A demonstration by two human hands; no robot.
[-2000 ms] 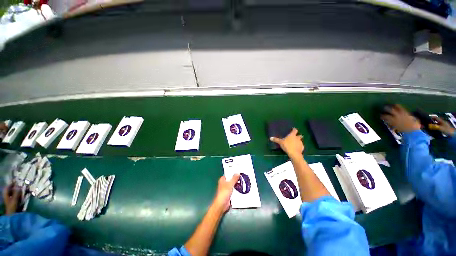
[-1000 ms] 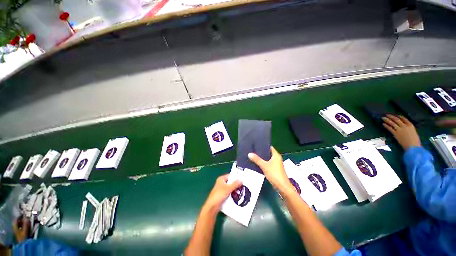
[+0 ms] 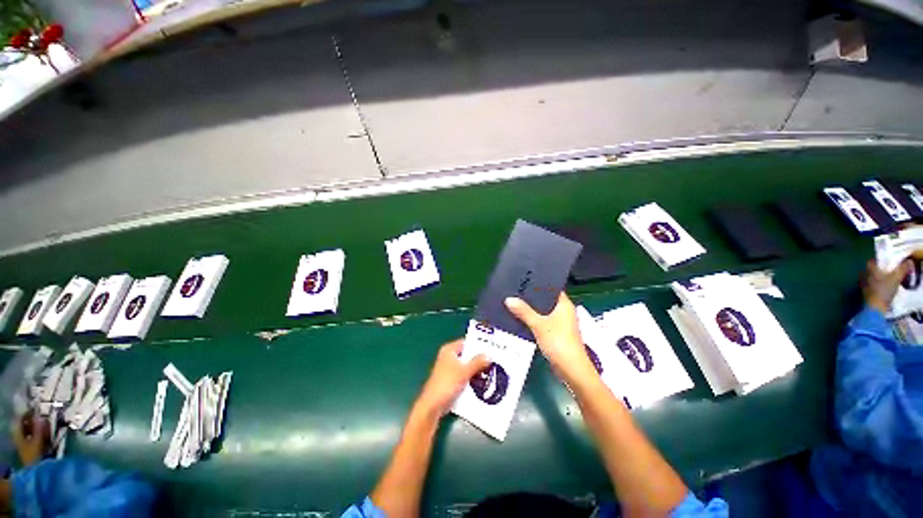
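Observation:
My left hand (image 3: 452, 376) holds a white outer sleeve (image 3: 496, 390) with a dark wristband picture, tilted above the near bench edge. My right hand (image 3: 547, 322) holds a dark grey inner box (image 3: 529, 271) by its lower part. The inner box's lower end meets the sleeve's top opening; how far it is inside cannot be told. Flat sleeves (image 3: 640, 354) lie to the right of my right hand, partly behind my forearm. A thicker stack of sleeves (image 3: 747, 339) lies further right.
Sleeved boxes (image 3: 316, 282) stand in a row on the conveyor belt (image 3: 354, 225). Dark inner boxes (image 3: 747, 232) lie on it at right. Small white strips (image 3: 199, 420) are heaped at left. A neighbour's hand (image 3: 880, 283) holds white sleeves at right; another neighbour's hand (image 3: 30, 435) is at far left.
My right hand took the dark box from the belt and brought it to the sleeve, which my left hand lifted and tilted. The right neighbour's hand moved from dark boxes to white sleeves.

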